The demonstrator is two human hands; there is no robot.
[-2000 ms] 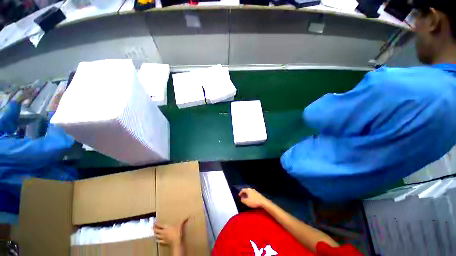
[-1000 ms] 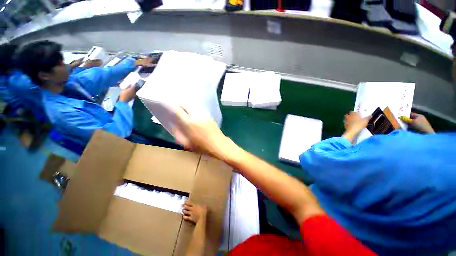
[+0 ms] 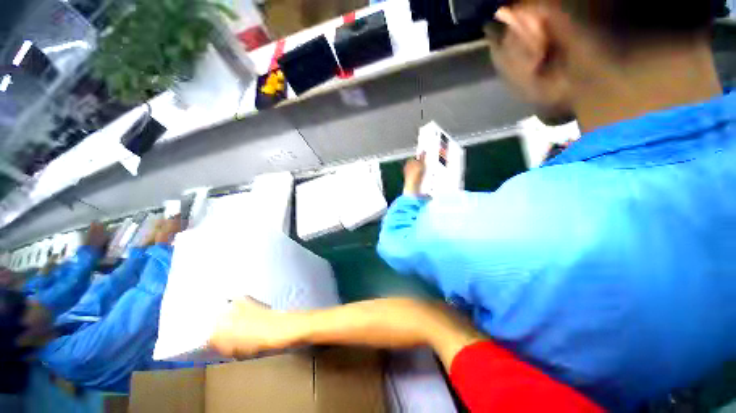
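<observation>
A tall white stack of trays or inserts [image 3: 242, 258] stands on the green bench beside an open brown carton [image 3: 258, 387]. My right hand [image 3: 246, 327] is blurred and lies against the near lower side of the stack; its fingers cannot be made out well. My right arm in a red sleeve crosses above the carton from the right. The carton is cut off by the bottom edge, and its inside does not show. My left hand is not in view.
A person in a blue smock fills the right side and holds a white box [image 3: 441, 157]. White stacks [image 3: 339, 198] lie by the partition. Other blue-sleeved workers are at the left. A shelf above holds black items [image 3: 363, 40] and a plant.
The view has tilted and turned, and the carton has sunk to the bottom edge. My left hand has gone out of view. My right hand is lower on the stack's near side.
</observation>
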